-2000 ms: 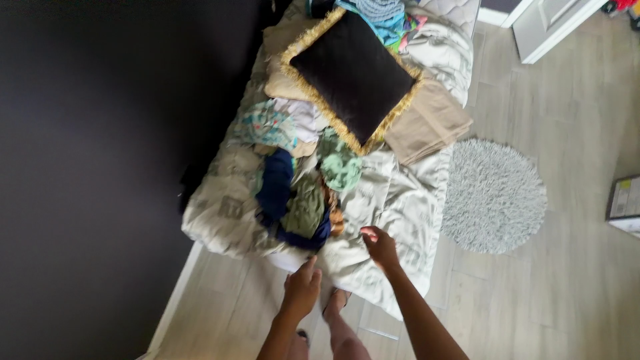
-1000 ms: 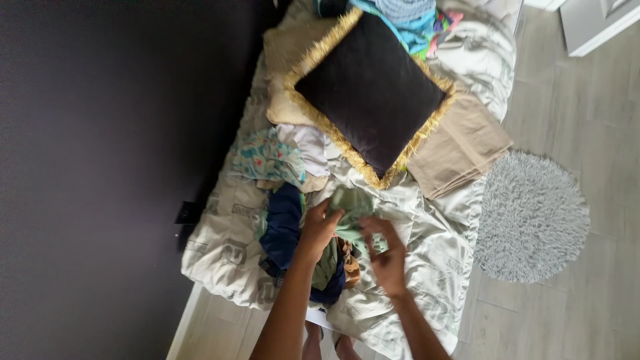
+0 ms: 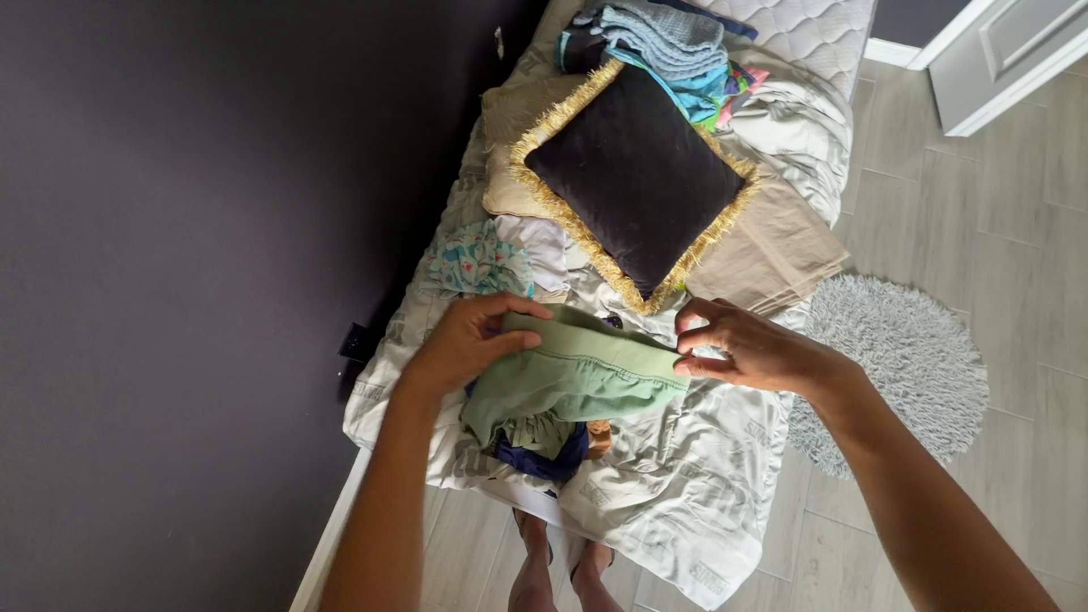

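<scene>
A light green garment with a wide waistband (image 3: 586, 374) is stretched between my two hands above the bed. My left hand (image 3: 480, 340) pinches the band at its left end, thumb and fingers on the cloth. At the band's right end, my right hand (image 3: 731, 348) grips the edge between thumb and fingers. Below the garment lie a navy cloth (image 3: 552, 459), an olive cloth (image 3: 537, 432) and a brown cloth (image 3: 598, 439), partly hidden by it. A patterned turquoise and white cloth (image 3: 478, 262) rests beyond my left hand, beside a white cloth (image 3: 537, 246).
A black cushion with gold fringe (image 3: 637, 178) lies on the bed between a beige pillow (image 3: 518, 136) and folded beige fabric (image 3: 769, 242). Blue towels (image 3: 667, 38) are piled farther back. A dark wall (image 3: 170, 297) borders the left; a round grey rug (image 3: 901, 374) lies right.
The green garment lay on the bed two seconds ago, with both hands off it. Both hands took hold of it, and it is now raised and spread by its waistband.
</scene>
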